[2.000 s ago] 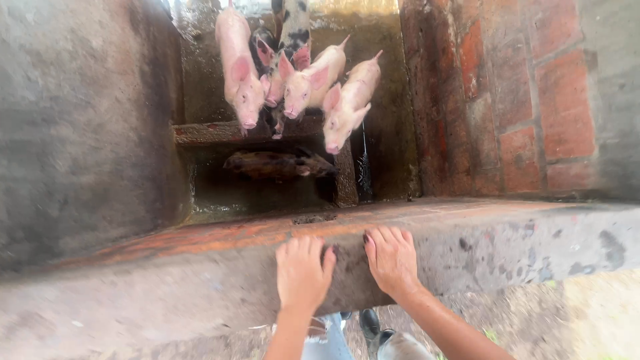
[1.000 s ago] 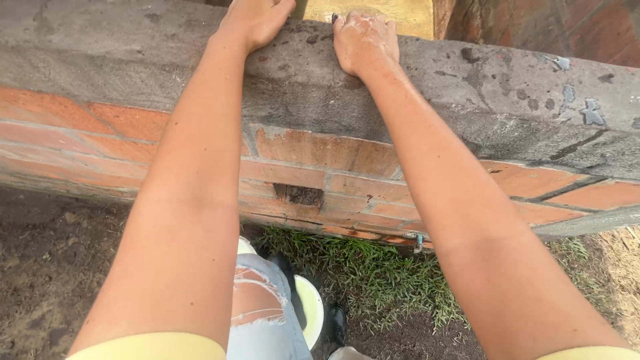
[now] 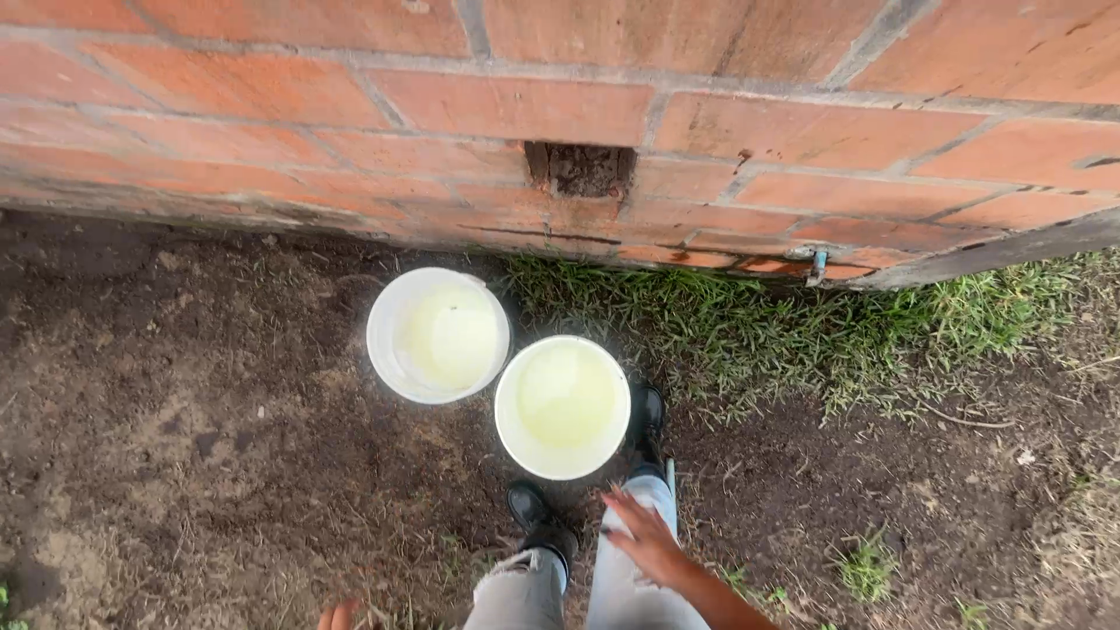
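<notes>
My right hand point(image 3: 646, 540) hangs in front of my jeans, just below the nearer bucket, with its fingers apart and nothing in it. Of my left hand point(image 3: 339, 615) only a few fingers show at the bottom edge; the rest is out of view. Two white plastic buckets stand side by side on the ground at my feet. The left bucket point(image 3: 437, 336) and the right bucket point(image 3: 563, 408) both hold a pale yellowish liquid. Neither hand touches them.
A brick wall point(image 3: 516, 105) runs across the top, with a square hole point(image 3: 582, 170) low in it and a small pipe outlet point(image 3: 818, 265) to the right. Grass point(image 3: 744, 332) grows along its foot. My black boots point(image 3: 528, 505) stand on bare soil behind the buckets.
My hands have come off the top of the wall and down to my legs. The view has tipped from the pigs in the pen to the ground outside.
</notes>
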